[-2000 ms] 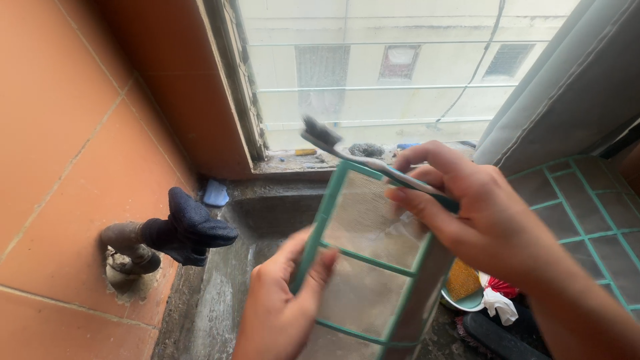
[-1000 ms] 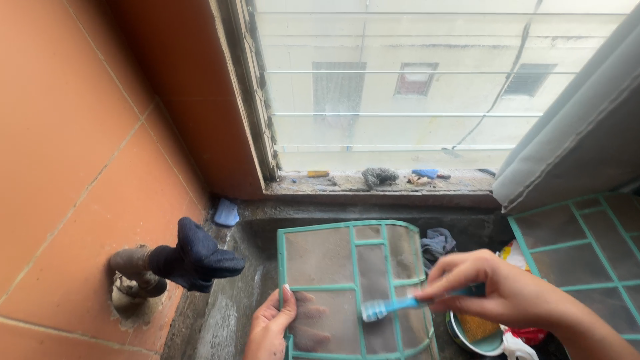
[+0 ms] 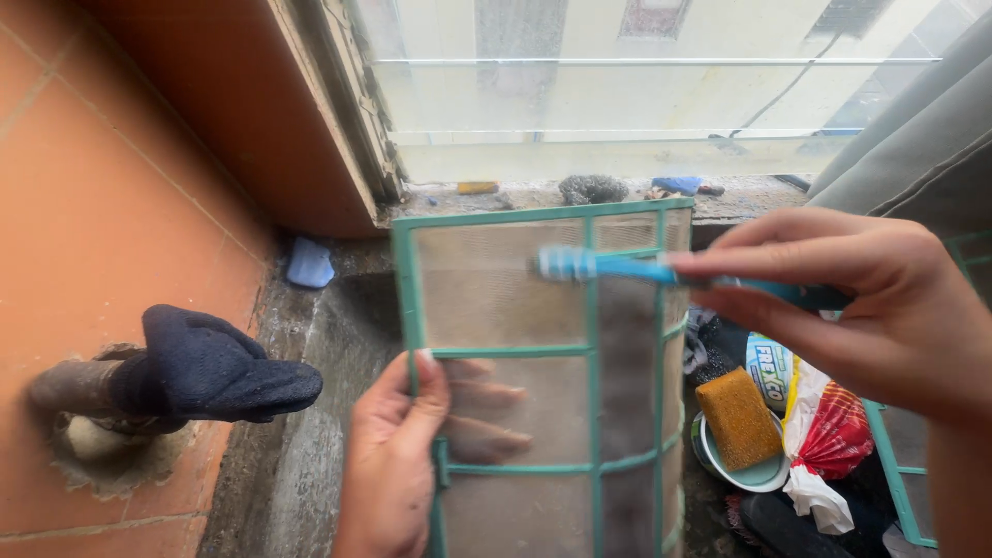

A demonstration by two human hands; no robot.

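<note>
My left hand [image 3: 403, 442] grips the left edge of a green-framed mesh filter panel [image 3: 504, 353], its fingers showing through the mesh from behind. The panel stands tilted over the concrete sink and bends at its right side. Between the thumb and fingers of my right hand [image 3: 837, 287] is a blue toothbrush [image 3: 635, 269], slightly blurred. The brush head lies over the upper part of the mesh; whether the bristles touch it I cannot tell.
A dark cloth [image 3: 217, 368] wraps a tap on the tiled wall at left. A blue piece [image 3: 310, 262] lies on the sink's corner. At right are an orange sponge [image 3: 740, 418] in a tub, a tied red-and-white bag [image 3: 833, 434] and another green-framed panel [image 3: 903, 473]. Steel wool [image 3: 593, 188] rests on the sill.
The panel has been raised and tilted since one second ago, and the toothbrush has moved to its upper part. Two seconds ago the brush's bristles faced up, away from the mesh.
</note>
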